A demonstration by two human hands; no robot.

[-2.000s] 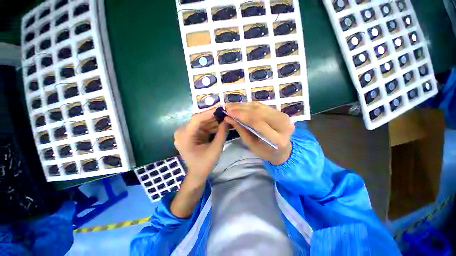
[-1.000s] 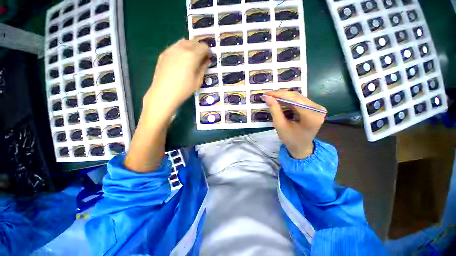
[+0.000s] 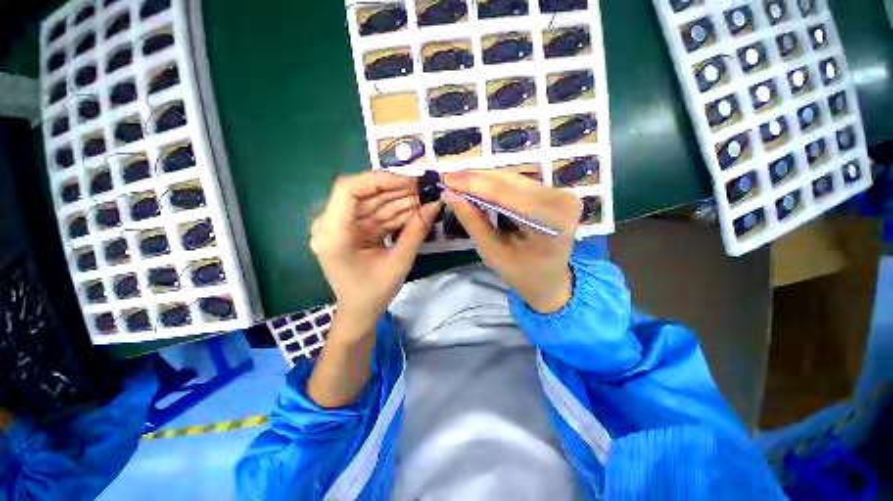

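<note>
My left hand (image 3: 370, 240) pinches a small black speaker part (image 3: 429, 186) between thumb and fingers, above the lower left of the middle foam tray (image 3: 605, 147). My right hand (image 3: 519, 230) holds thin tweezers (image 3: 504, 213) like a pen, with their tip end at the part. The middle tray has black oval parts in its cells. One cell in its left column shows only a tan bottom (image 3: 396, 108). The cell below holds a part with a pale round centre (image 3: 402, 151). My hands hide some of the lower cells.
A white tray of black parts (image 3: 245, 254) stands on the left of the green bench (image 3: 269, 147). A tray of pale-centred parts (image 3: 729, 220) is on the right. A small white tray (image 3: 305, 331) shows below the bench edge. An open cardboard carton (image 3: 822, 323) is at lower right.
My left hand has moved from the middle tray's left column down to my right hand, now with a black part in it. The tan cell is uncovered. My right hand has moved left with the tweezers.
</note>
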